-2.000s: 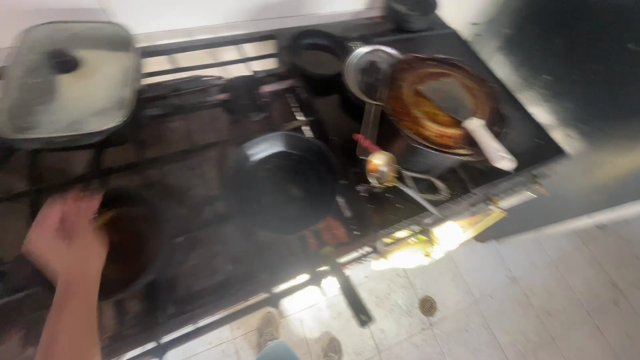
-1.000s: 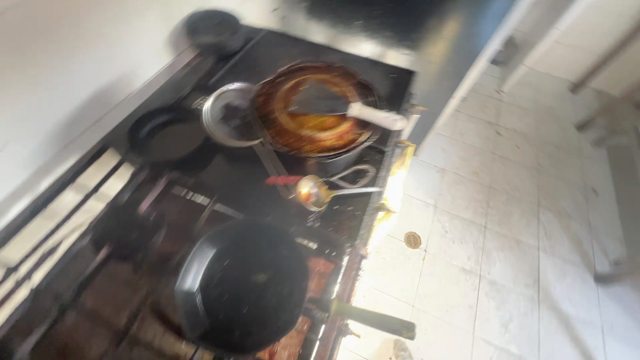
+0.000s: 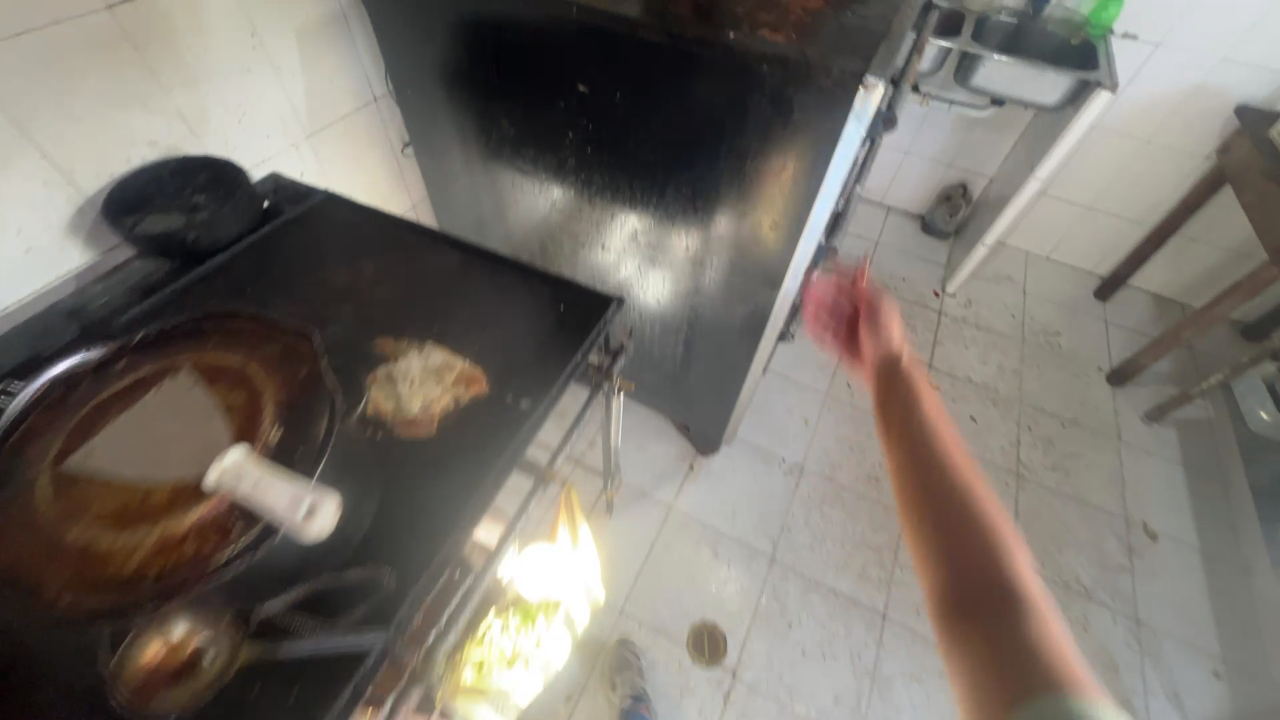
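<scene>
My right hand (image 3: 852, 312), blurred, reaches out over the tiled floor, beside the edge of a dark metal cabinet (image 3: 640, 240); whether it holds anything is unclear. My left hand is outside the view. On the black stove top (image 3: 480, 290) at left lies a browned piece of fried food (image 3: 424, 386). A wide pan (image 3: 322, 400) with brown oily residue stands left of it, holding a broad metal spatula (image 3: 155, 430) whose white handle (image 3: 272, 492) rests over the rim. Below the pan sits a metal ladle (image 3: 175, 660) with something reddish in its bowl.
Bright flames (image 3: 550, 580) show beside the stove's front edge. A black pan (image 3: 185, 205) stands at its back corner. Beyond are a metal sink (image 3: 1030, 75) and a wooden stool or table (image 3: 1200, 250). A round drain (image 3: 707, 642) is set in the floor.
The view has swung far to the right. My left hand, over a pan at the stove's left in the oldest frame, is out of view. My right hand has come into view.
</scene>
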